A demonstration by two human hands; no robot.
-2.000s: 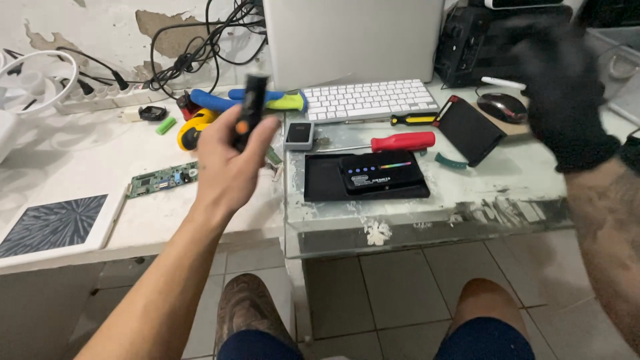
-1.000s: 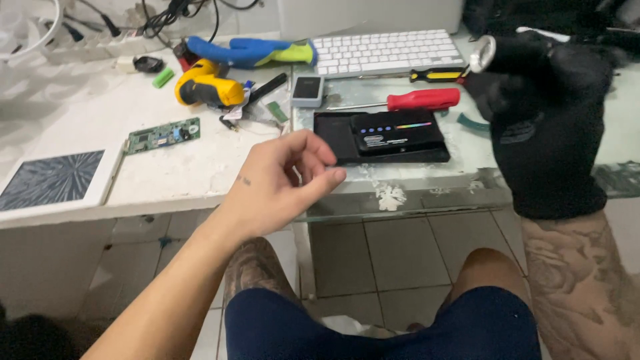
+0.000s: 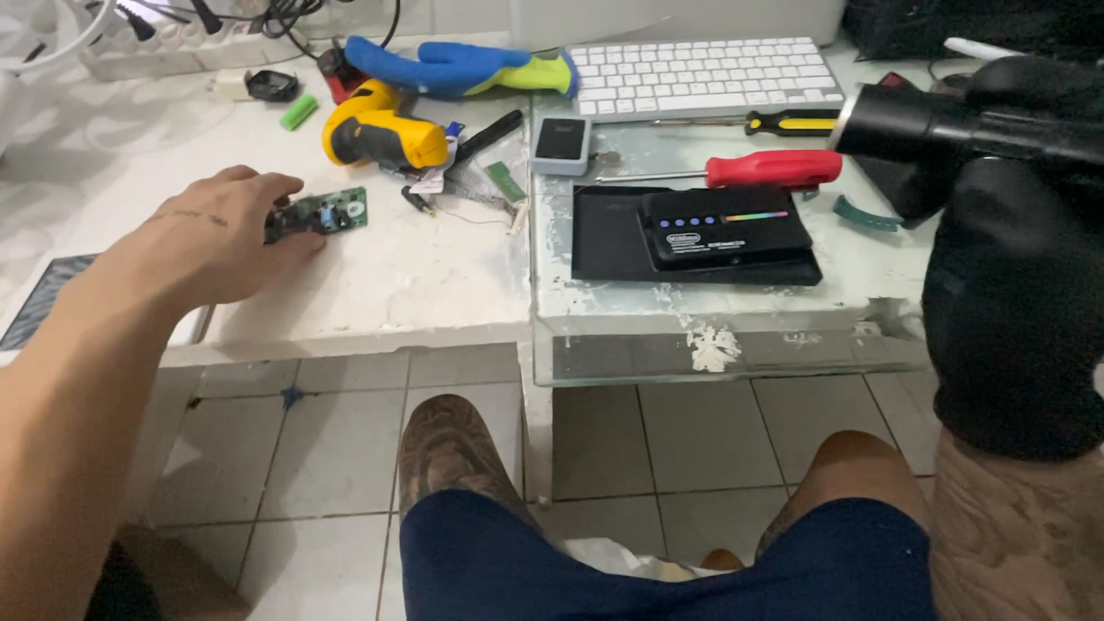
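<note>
My bare left hand [image 3: 220, 228] is over the left part of a green circuit board [image 3: 349, 210] on the white table, thumb and fingers at its edges. My right hand [image 3: 1018, 285], in a black glove, is raised at the right around a black cylindrical flashlight [image 3: 906, 122] that points left. Below and left of the flashlight lie a red-handled screwdriver [image 3: 772, 169] and a black device [image 3: 729, 228] resting on a black tray-like case [image 3: 608, 237]. A yellow and black tool [image 3: 388, 138] lies beyond the circuit board.
A blue and green glove [image 3: 457, 69], a white keyboard [image 3: 703, 76], a small grey box [image 3: 561, 145] and a yellow-black screwdriver [image 3: 793, 122] lie farther back. A white-framed panel [image 3: 185, 328] is under my left forearm. The glass top's edge [image 3: 630, 379] is in front.
My left hand, which held a dark object two seconds ago and was empty one second ago, has moved left to the circuit board. The flashlight stays in my gloved right hand.
</note>
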